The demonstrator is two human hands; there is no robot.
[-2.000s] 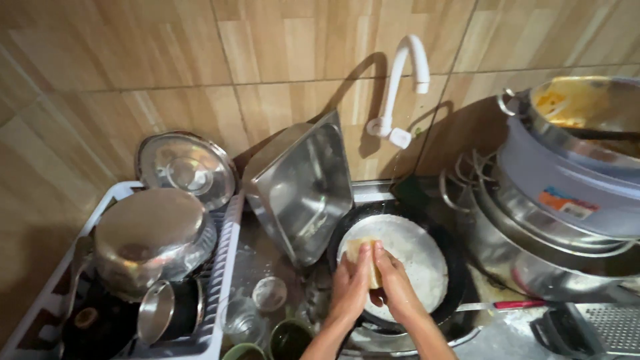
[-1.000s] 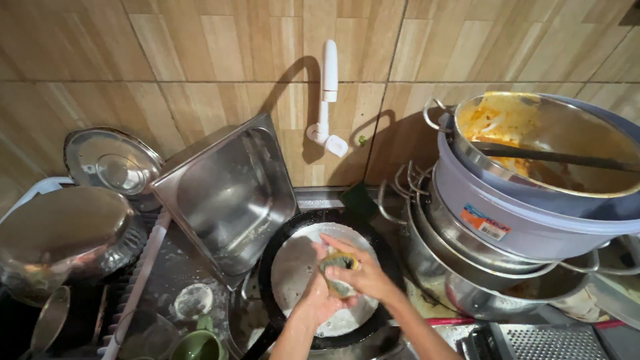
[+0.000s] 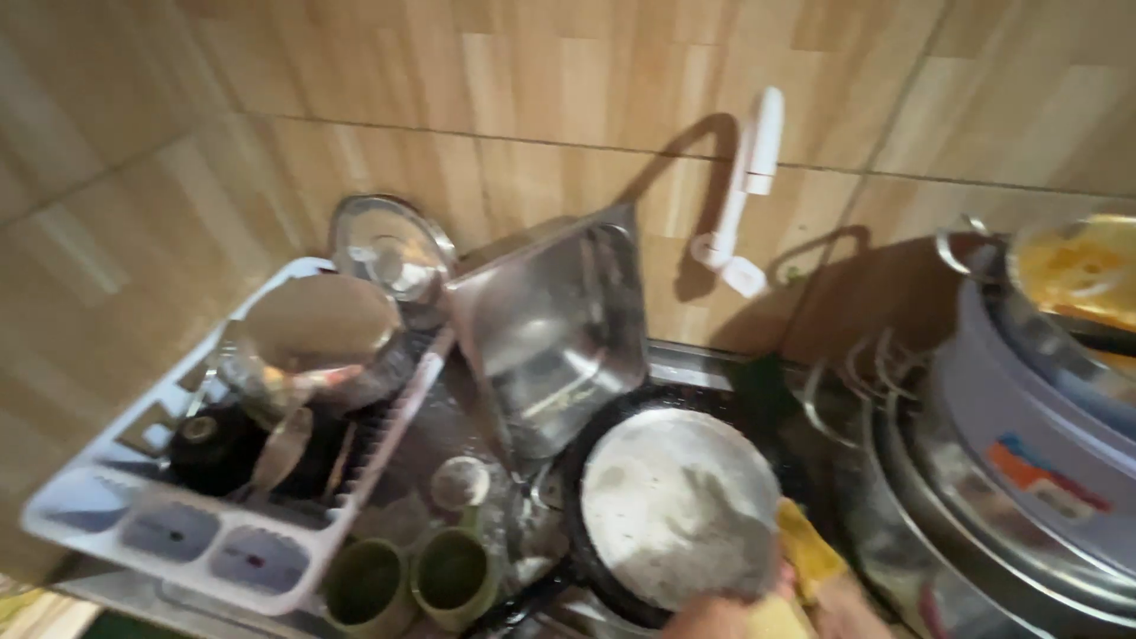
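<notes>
My left hand and my right hand are together at the bottom edge, both blurred and partly cut off. Between them they hold a yellow sponge, with a paler yellow part lower down. They are at the lower right rim of a round pan, whose light grey inside carries whitish suds or residue. A black pan rim surrounds it, with a dark handle pointing down and left. My fingertips are hard to make out.
A deep steel tray leans on the tiled wall behind. Left is a white dish rack with a steel pot; green cups stand beside it. A white faucet projects above. Stacked pots and a lilac basin crowd the right.
My hands have moved from over the middle of the pan to its lower right rim, still with the sponge. The view has swung left.
</notes>
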